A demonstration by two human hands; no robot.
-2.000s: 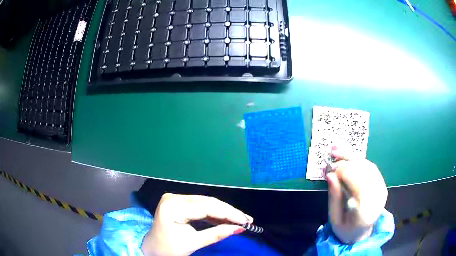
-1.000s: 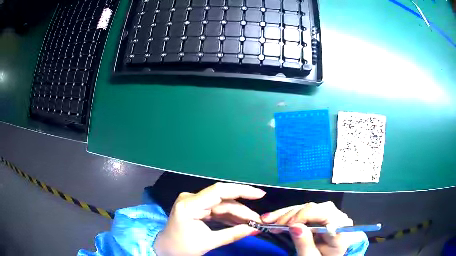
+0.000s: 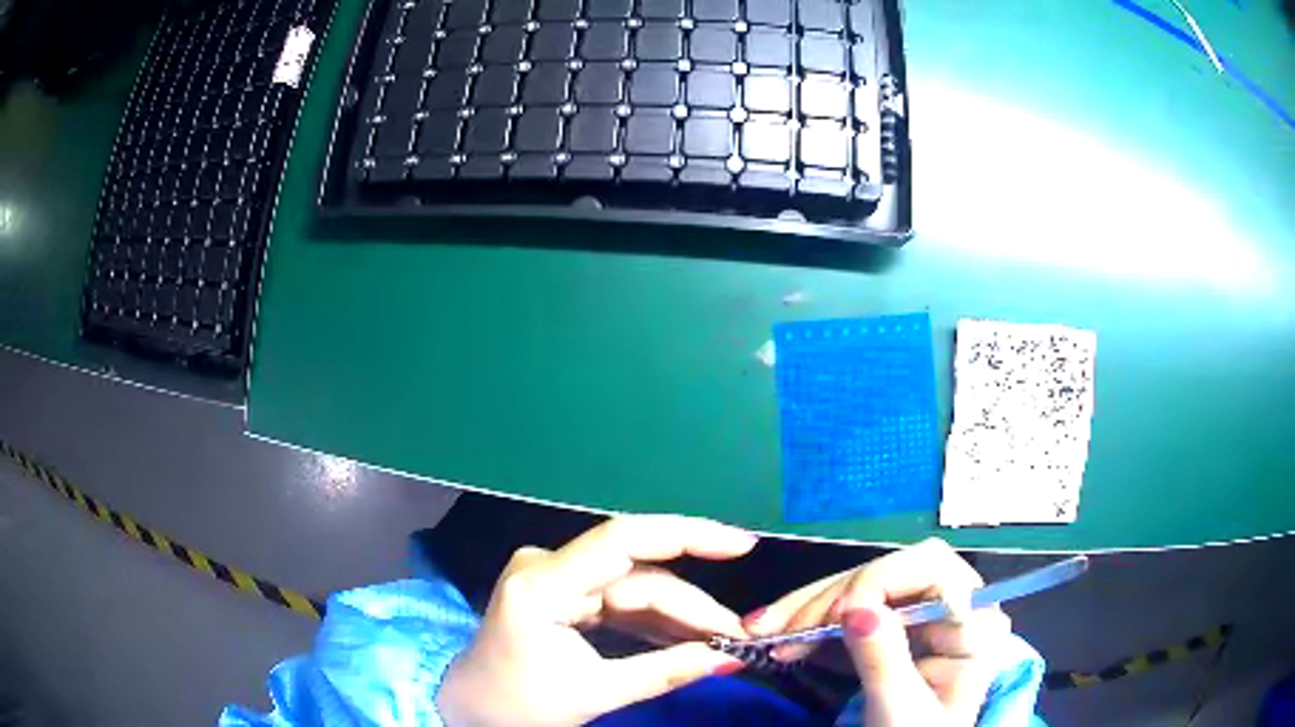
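Note:
My left hand (image 3: 582, 625) holds a small dark ridged component (image 3: 750, 655) between thumb and fingertip, just below the bench edge. My right hand (image 3: 895, 625) grips slim tweezers (image 3: 1030, 582), their pale bluish end pointing up to the right and their tips at the component. Whether the tips hold a tiny piece is too small to tell. A blue sheet (image 3: 858, 419) with a fine dot grid lies on the green mat near the bench edge. A white sheet (image 3: 1018, 422) with dense black marks lies to its right. No hand touches the sheets.
A large black blister tray (image 3: 611, 213) lies ahead on the green bench (image 3: 540, 341). A second black tray (image 3: 178, 213) with a white label (image 3: 294, 54) is at the left. A thin pale item (image 3: 1197, 34) lies at the far right. Yellow-black tape (image 3: 156, 547) marks the floor.
My right hand has left the white sheet and come to the component in my left hand. Over the last second the tweezers' rear end has tilted upward. The view has shifted slightly left.

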